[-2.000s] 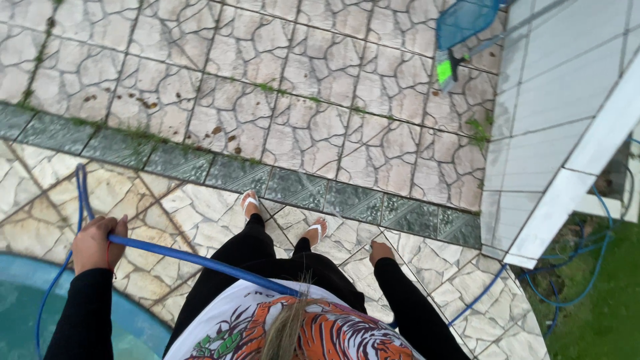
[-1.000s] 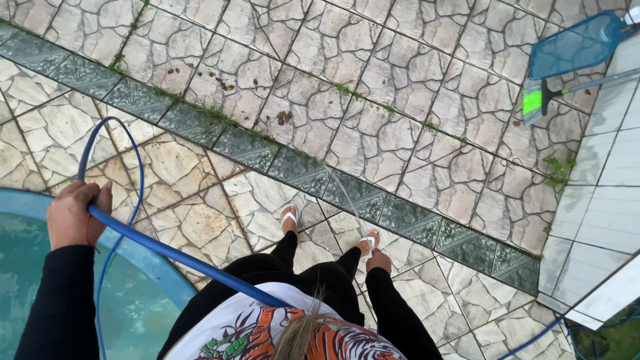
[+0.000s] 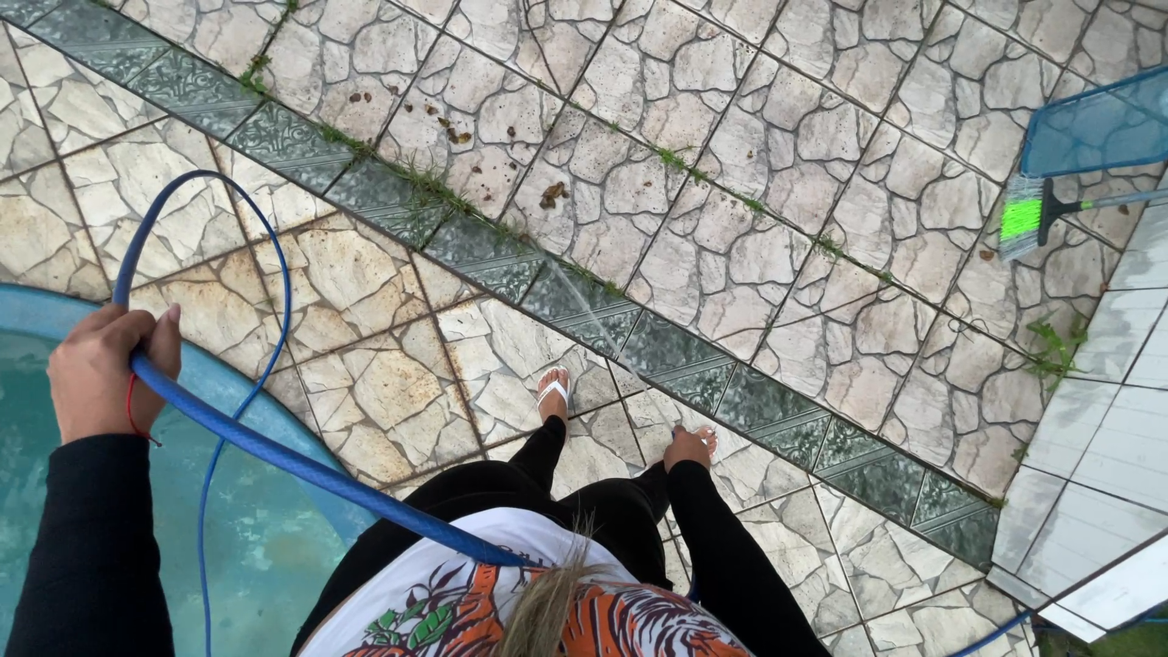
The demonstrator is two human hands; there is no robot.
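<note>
My left hand (image 3: 102, 365) is closed around a blue garden hose (image 3: 319, 470), at the left above the pool's edge. From that hand the hose loops up and back down, and another stretch runs across to my waist. My right hand (image 3: 689, 449) is low in front of me, beside my foot in the view, with its fingers curled on what appears to be the hose's end. A thin jet of water (image 3: 584, 306) leaves from there toward the green border tiles (image 3: 484, 260). Small brown debris (image 3: 553, 194) and weeds (image 3: 675, 157) lie on the stone-pattern tiles beyond.
The pool (image 3: 265, 511) with its light blue rim lies at the left. A broom with green bristles (image 3: 1022, 219) and a blue net (image 3: 1095, 123) are at the right, near a white tiled low wall (image 3: 1113, 392). More hose (image 3: 995, 634) lies at the bottom right.
The view has turned and shifted, with more of the pool and left paving in it. My left hand still grips the hose, whose loop now stands out wider beside it.
</note>
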